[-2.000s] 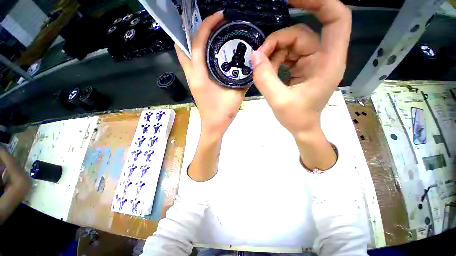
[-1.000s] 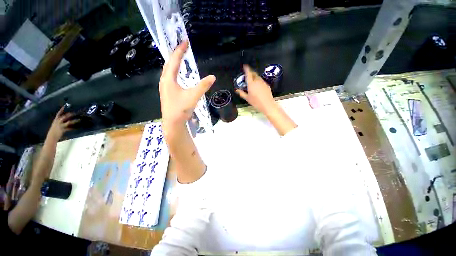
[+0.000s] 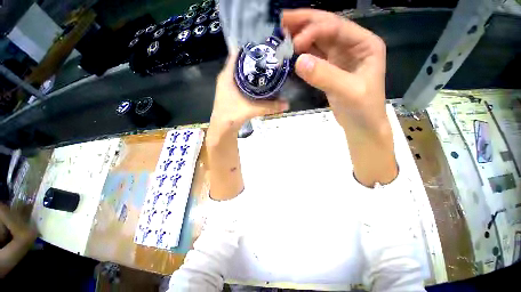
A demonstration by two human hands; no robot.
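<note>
My left hand (image 3: 225, 117) holds a glossy black cylinder unit (image 3: 244, 88) at the top centre, its round end turned up. A white sticker with dark figures (image 3: 257, 65) shows inside the black rim. A blurred pale sticker strip (image 3: 243, 20) stands above the unit on my left hand's side. My right hand (image 3: 337, 65) is at the unit's right side, thumb and bent fingers at the sticker's blurred edge. The exact fingertip contact is unclear.
A stack of label sheets (image 3: 171, 188) lies left of the white work sheet (image 3: 297, 171). Two black units stand on the dark conveyor belt (image 3: 188, 97); grouped units (image 3: 177, 43) are beyond. A perforated post (image 3: 448, 54) rises at right. Another person's arm (image 3: 17, 236) is at far left.
My left hand has moved up and right and now holds a unit. My right hand has come back from the belt to it. The neighbour's hand has left the belt.
</note>
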